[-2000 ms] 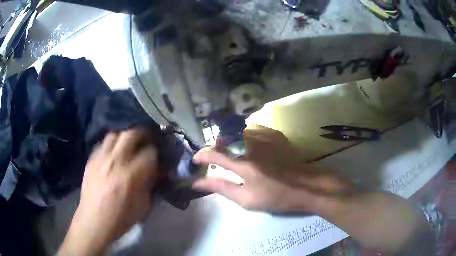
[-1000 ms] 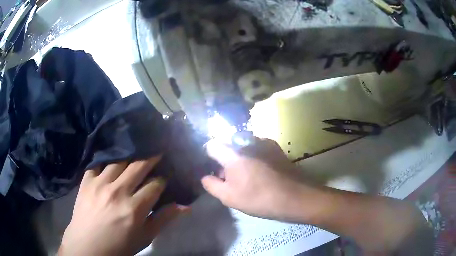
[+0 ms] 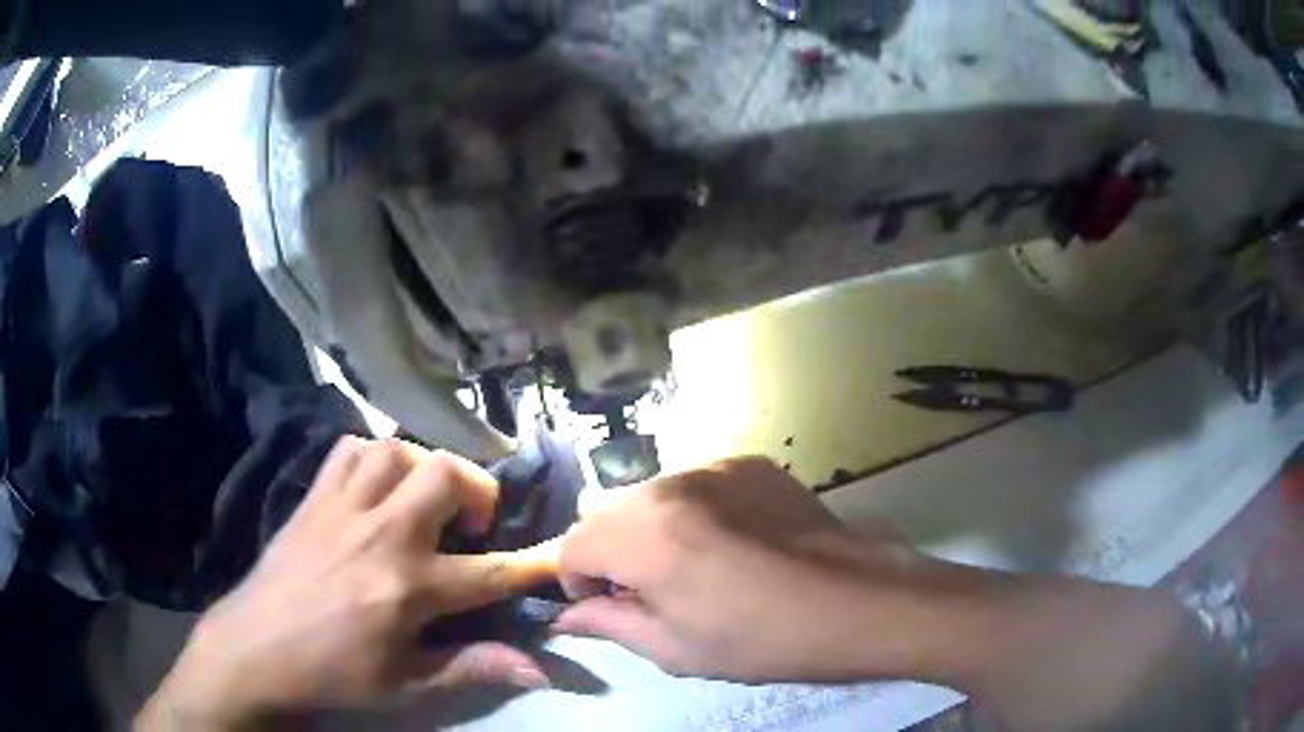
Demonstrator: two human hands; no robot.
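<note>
A dark garment (image 3: 157, 372) lies draped left of the sewing machine head (image 3: 629, 200), and its edge reaches the lit needle area. My left hand (image 3: 365, 572) grips the garment's edge just left and in front of the needle. My right hand (image 3: 701, 565) has curled fingers that pinch the cloth edge right beside my left fingertips. A light grey-blue fabric (image 3: 541, 465) shows by the presser foot area, between the hands and the needle. The fingertips partly hide the cloth.
Dark thread snips (image 3: 984, 388) lie on the machine bed under the arm. A red thing (image 3: 1108, 200) is on the machine arm. A printed measuring scale (image 3: 844, 708) runs along the table's front edge. More tools lie at the top right.
My hands have come together in front of the needle. My left hand has moved right and closed on the cloth. The garment has been drawn lower, and light fabric now shows near the needle.
</note>
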